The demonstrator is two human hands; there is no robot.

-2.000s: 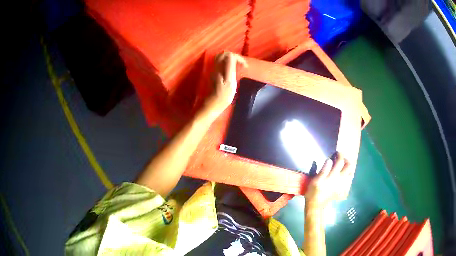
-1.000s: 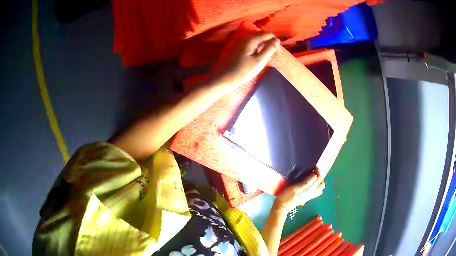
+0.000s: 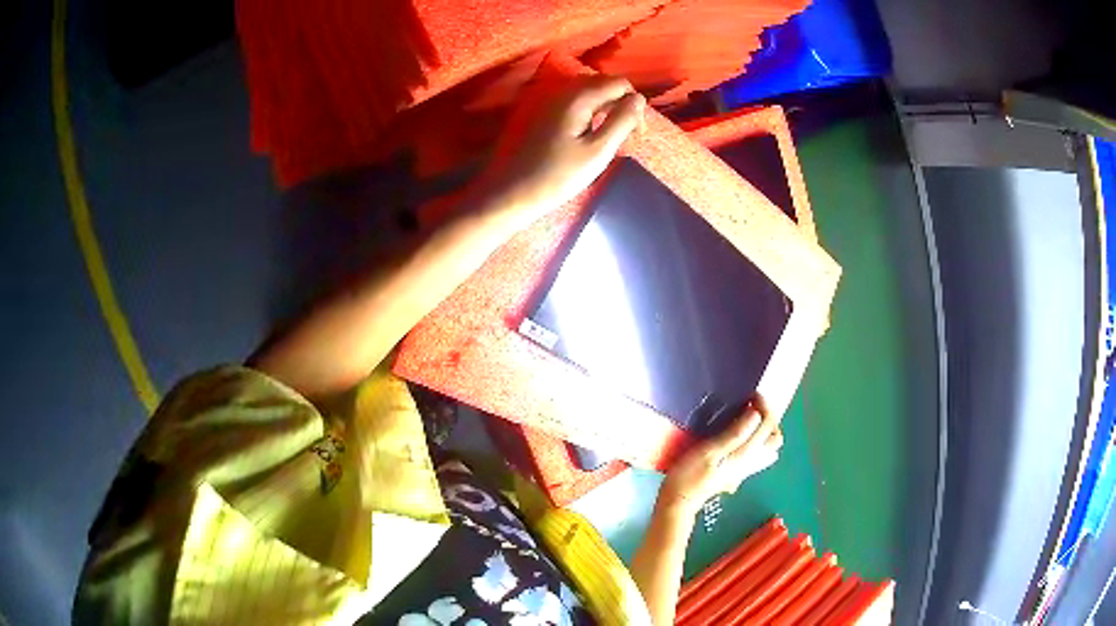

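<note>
A dark glossy tablet with a white lamp glare lies in the recess of an orange-red foam sheet, which is turned at an angle. A small white label sits at its left lower corner. My left hand grips the foam's upper edge with curled fingers. My right hand holds the foam's lower right side, its fingers near the tablet's lower corner. Another foam frame with a dark surface inside shows underneath, at a different angle.
A tall stack of foam sheets stands beyond my left hand. A blue plastic shape is behind it. Upright orange-red sheets stand at the lower right on the green surface. A yellow floor line runs at the left.
Over the two seconds the held foam and tablet have turned clockwise in view, with both hands still on them. The glare has moved to the tablet's left part. The view has also shifted.
</note>
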